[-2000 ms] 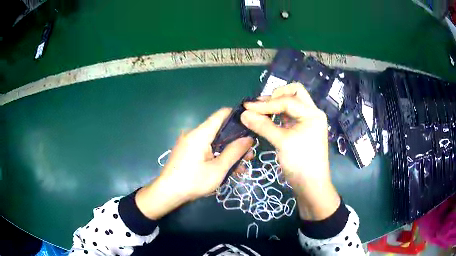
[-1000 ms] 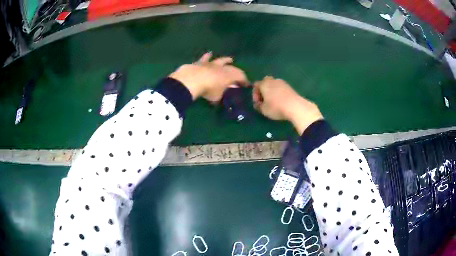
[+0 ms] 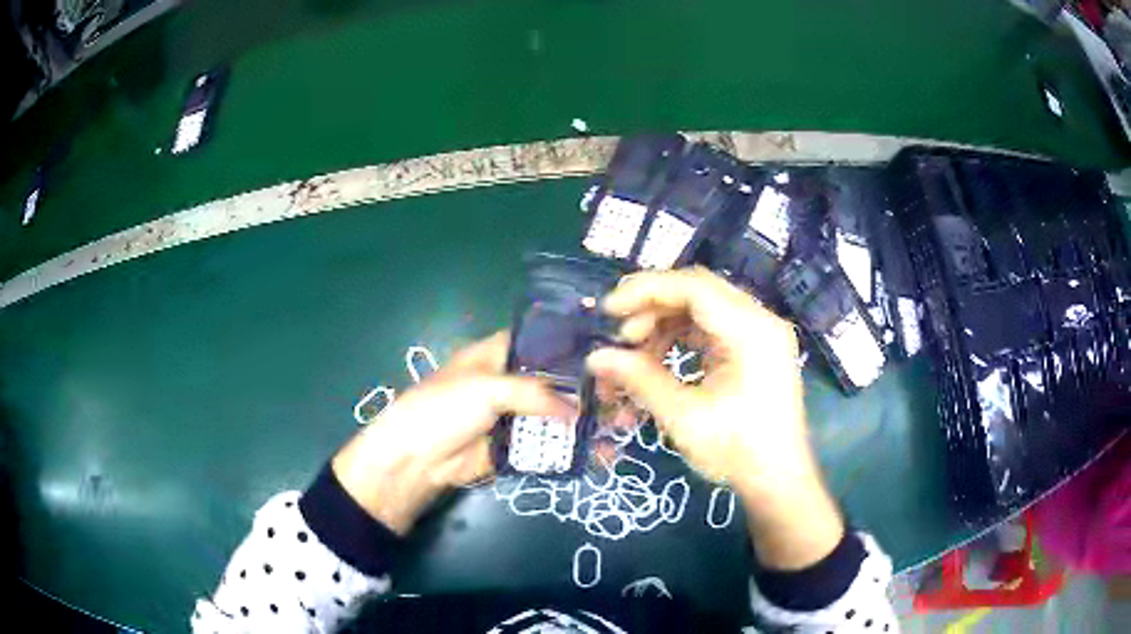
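Note:
My left hand (image 3: pixel 453 421) grips a black phone housing (image 3: pixel 548 341) by its lower left side. The housing is roughly upright in view, with a white keypad (image 3: pixel 542 443) at its near end. My right hand (image 3: pixel 713 390) is at the housing's upper right edge, thumb and fingers close together; whether they pinch something there cannot be told. White oval rings (image 3: pixel 620 502) lie in a loose pile below the hands, partly hidden by them. Two more rings (image 3: pixel 373 404) lie left of my left hand.
Black housings with white keypads (image 3: pixel 616 225) lie overlapping behind and right of my right hand. A glossy black tray stack (image 3: pixel 1011 322) stands at right. A pale edge strip (image 3: pixel 372 177) divides the bench from the green belt, which carries spaced-out handsets (image 3: pixel 195 114). A red stool (image 3: pixel 992 576) shows lower right.
My hands have come back from over the belt to above the rings. My left hand now holds a housing with its keypad showing. The view has tilted down towards the bench.

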